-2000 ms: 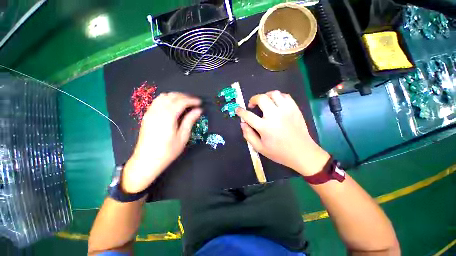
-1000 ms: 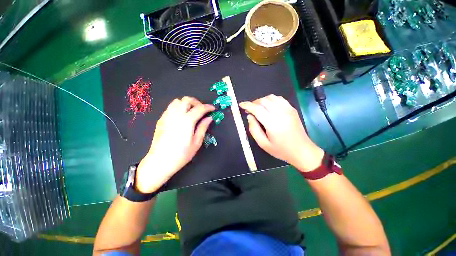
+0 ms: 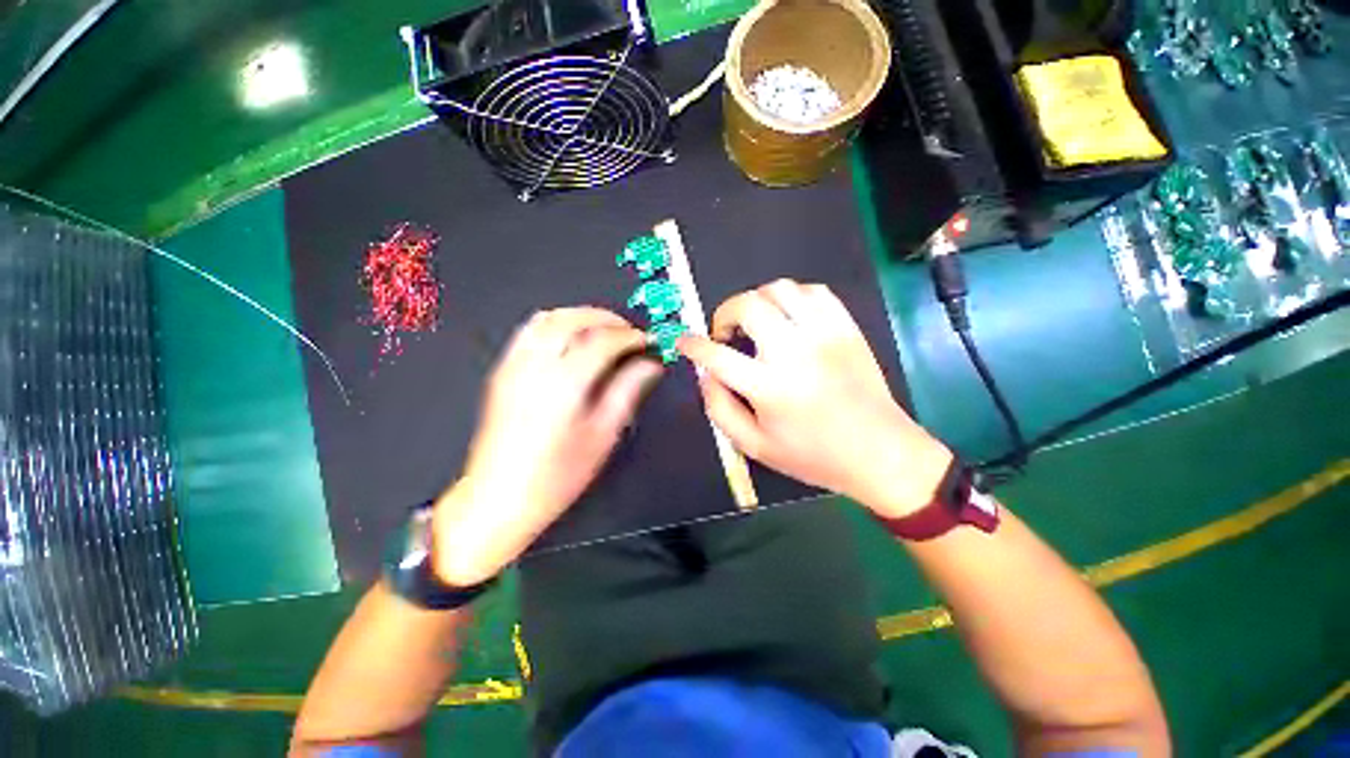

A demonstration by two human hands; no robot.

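Small green circuit boards (image 3: 643,256) sit in a short row along the left edge of the pale board holding strip (image 3: 730,462) on the black mat. My left hand (image 3: 560,407) is just left of the lowest board, a little blurred; its fingertips are at that board's left side. My right hand (image 3: 807,382) lies over the middle of the strip, with a fingertip at the same board's right side. Whether either hand grips the board cannot be told. A loose pile of red lead wires (image 3: 400,282) lies at the mat's left.
A fume fan (image 3: 570,125) and a brown round tub (image 3: 800,141) stand at the back. A black soldering station with a yellow sponge (image 3: 1091,111) is at the right, beside a clear tray of green boards (image 3: 1251,222). Clear plastic trays (image 3: 92,459) are stacked at left. A thin solder wire (image 3: 244,286) reaches in.
The lowest board has moved right, against the strip. My left hand has moved right with it, and my right fingertip has come over the strip to the board.
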